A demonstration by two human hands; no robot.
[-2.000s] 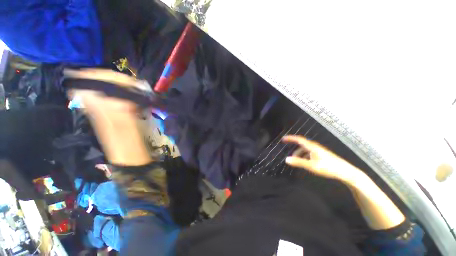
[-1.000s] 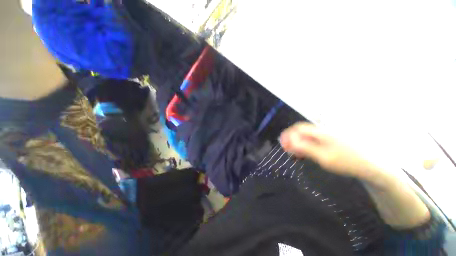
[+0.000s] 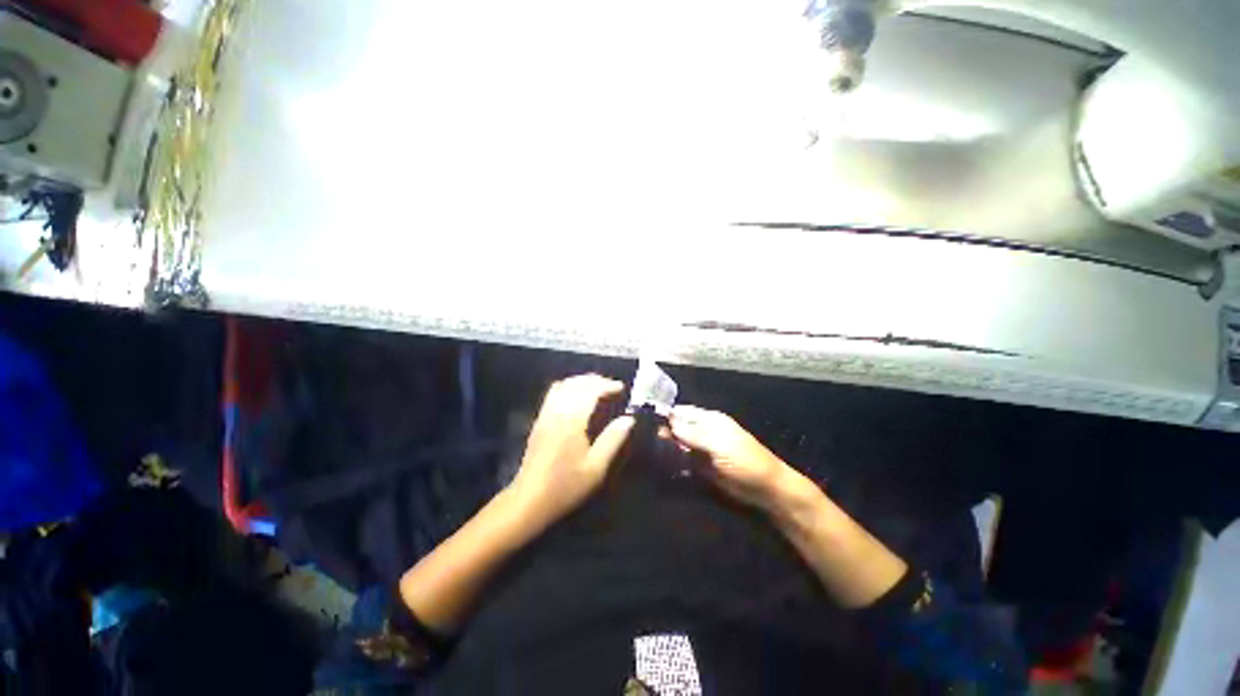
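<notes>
Dark garment cloth [image 3: 585,585] lies over the lap, against the front edge of the white machine table. A small white label or ticket [image 3: 654,386] stands up between my two hands. My left hand [image 3: 571,442] is bent around dark material at the label's left side, thumb and fingers close together. My right hand [image 3: 728,451] pinches at the label's lower right side. The dark cloth between the fingers is hard to make out. A white printed patch [image 3: 666,664] shows lower on the dark cloth.
The white table [image 3: 476,163] spans the top, with the machine head [image 3: 1169,136] at upper right. Yellowish thin strands [image 3: 184,163] hang at its left. A red crate edge [image 3: 233,435] and blue cloth [image 3: 41,442] are at left.
The view has swung towards the table and machine. My left hand has come in from the far left, and both hands are now together at the small white label.
</notes>
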